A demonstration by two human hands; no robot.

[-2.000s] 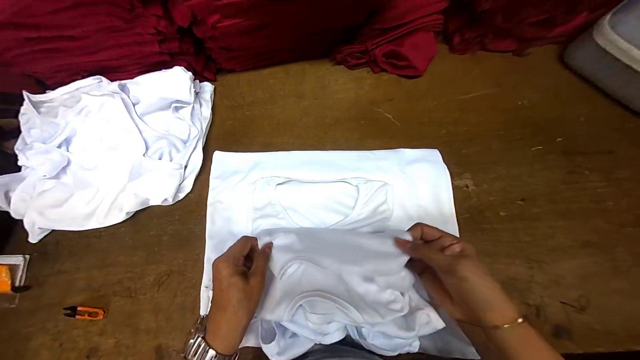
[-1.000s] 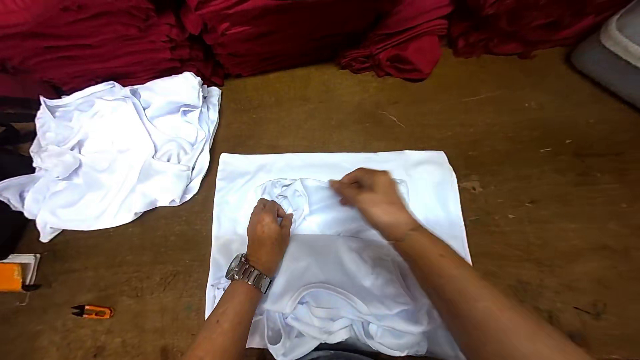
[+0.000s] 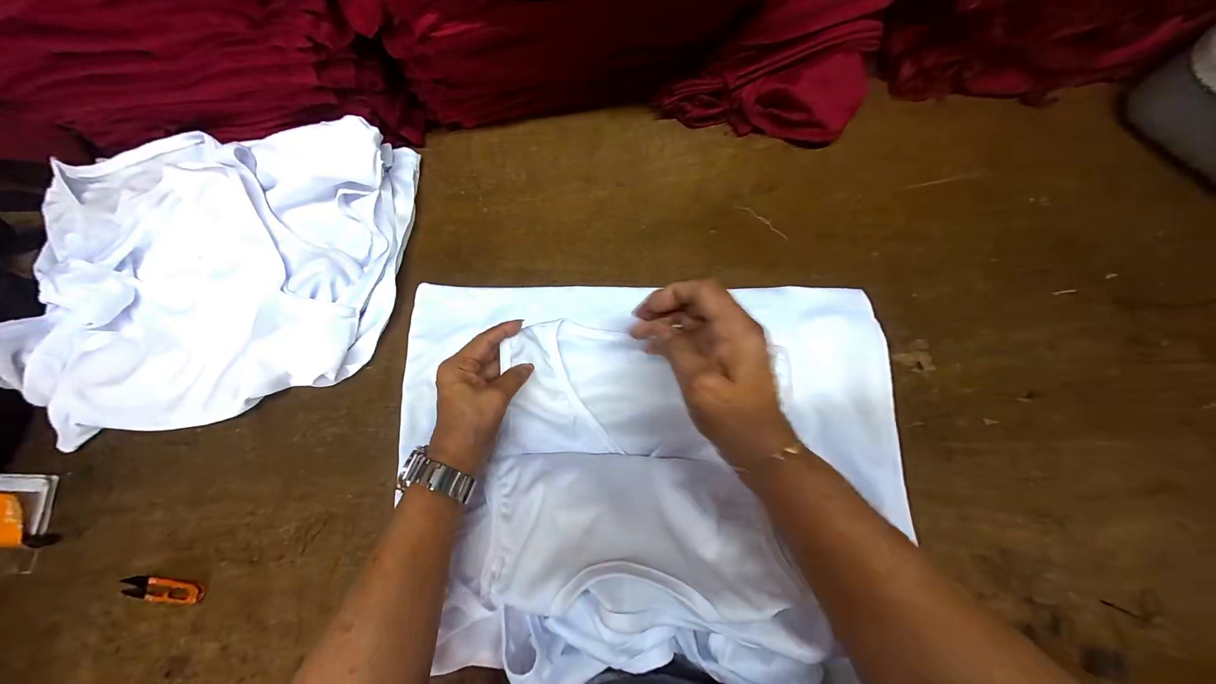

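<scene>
A white garment [image 3: 646,532] with a round neckline lies spread near me, over a flat white cloth [image 3: 836,380] on the wooden table. At the garment's far left edge, my left hand [image 3: 480,385], with a metal watch on the wrist, has thumb and forefinger apart at the fabric. My right hand [image 3: 712,356], slightly blurred, is over the garment's far part with its fingers bent; whether they pinch any fabric I cannot tell. A folded layer with a slanting edge shows between the hands.
A loose heap of white garments [image 3: 209,285] lies at the left. Stacked dark red fabric [image 3: 570,57] runs along the far side. Orange thread snips [image 3: 163,589] lie at the lower left, near an orange item [image 3: 9,520]. A grey object [image 3: 1178,109] stands at the far right.
Both hands have moved from the near fold of the garment to its far part. In the last second my left hand's thumb and forefinger have spread apart at the left edge.
</scene>
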